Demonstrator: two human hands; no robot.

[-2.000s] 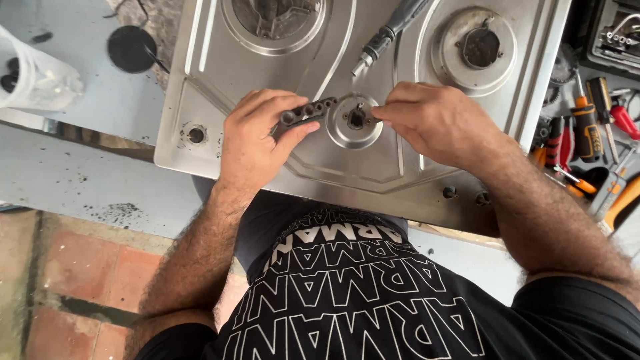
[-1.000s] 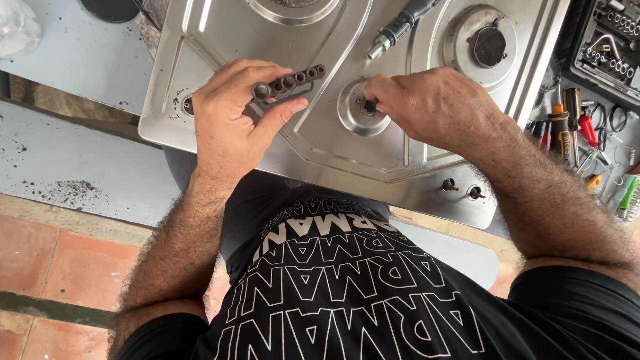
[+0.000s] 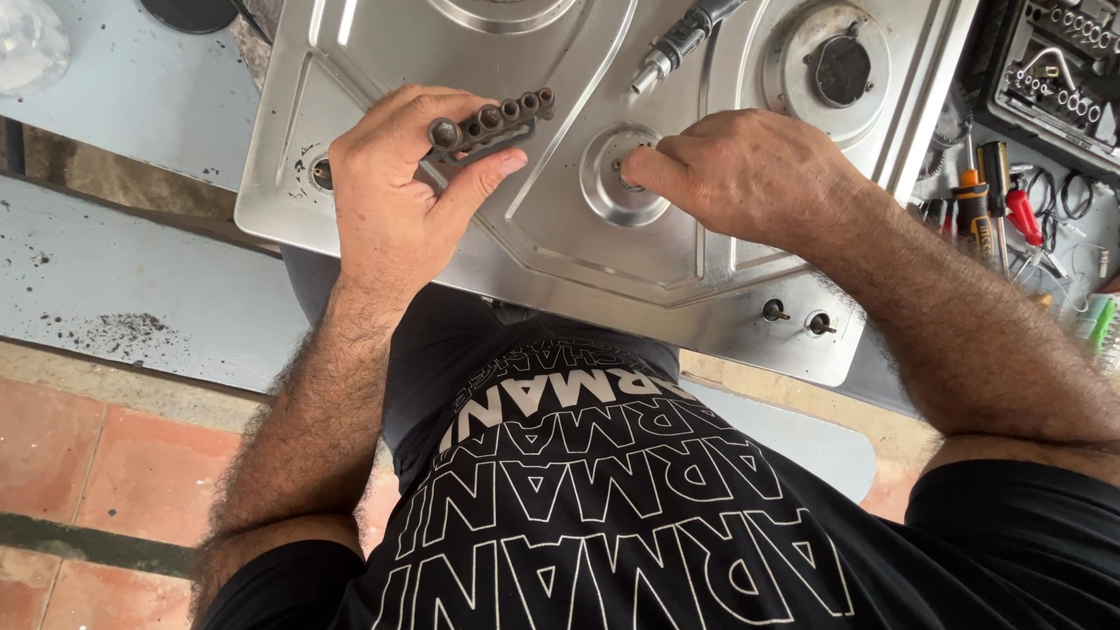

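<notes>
My left hand grips a dark metal rack of sockets between thumb and fingers, above the left part of a stainless steel gas cooktop. My right hand is at the small round burner seat, its curled fingertips over the burner's centre. Whether those fingers hold a small part is hidden. A screwdriver-like driver with a metal socket tip and dark handle lies on the cooktop between the hands, beyond the small burner. Two control valve stems stick up through holes near the front right edge.
At the right lie an open socket set case, an orange and black screwdriver, a red-handled tool and thin cables. A larger burner seat is at the cooktop's upper right. Dark debris is scattered on the grey surface at left.
My left hand with the socket rack has moved left, away from the small burner. My right hand has closed in over the burner's centre, which showed more openly two seconds ago.
</notes>
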